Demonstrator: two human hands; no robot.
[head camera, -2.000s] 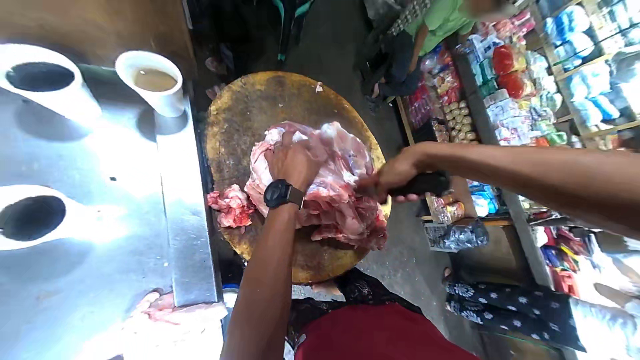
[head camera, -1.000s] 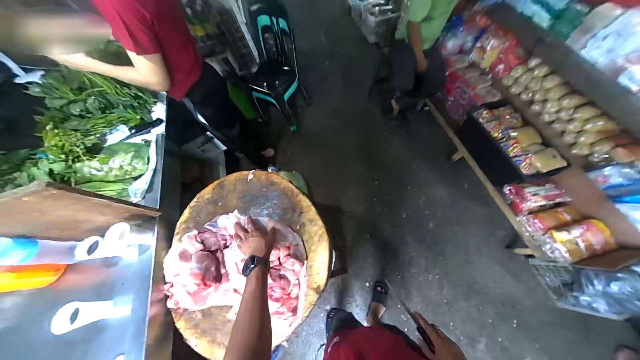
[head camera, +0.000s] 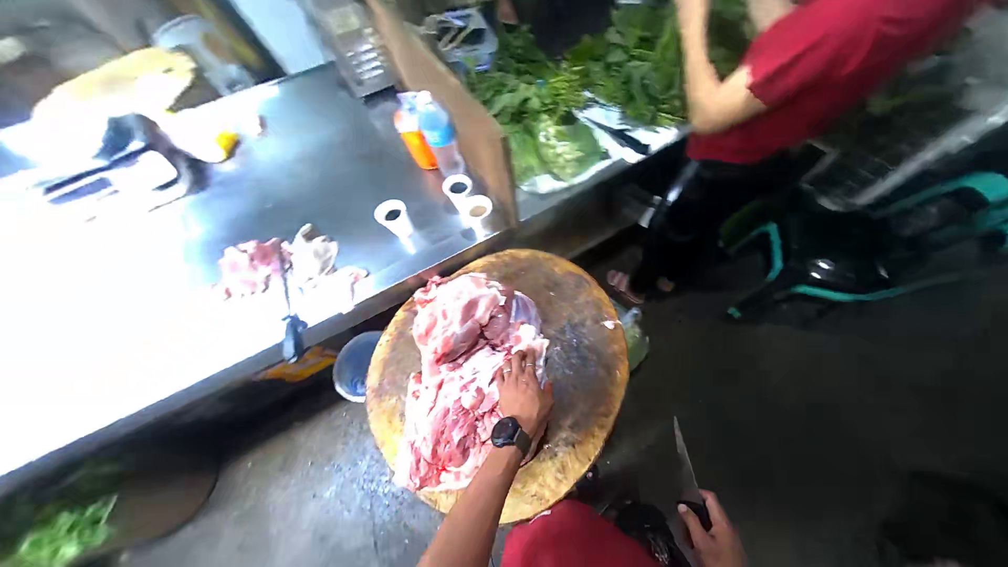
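A large piece of raw meat (head camera: 457, 394) lies across the left and middle of a round wooden chopping block (head camera: 587, 346). My left hand (head camera: 524, 398), with a dark watch at the wrist, rests on the meat's right edge with its fingers spread over it. At the lower right, off the block, my right hand (head camera: 713, 531) holds a knife (head camera: 687, 465) by its black handle, blade pointing up and away from me. Smaller meat pieces (head camera: 256, 268) lie on the metal table to the left.
The metal table (head camera: 315, 150) holds white cups (head camera: 394, 216), bottles (head camera: 437, 130) and a blue-handled tool (head camera: 294, 339). A basin (head camera: 358, 366) sits between table and block. A person in a red shirt (head camera: 827, 75) stands by leafy greens (head camera: 551, 87); a black and teal chair (head camera: 827, 268) is at right.
The view has swung left. Two seconds ago my right hand was at the meat; now it is away from the block with the knife. My left hand remains on the meat, which lies spread differently.
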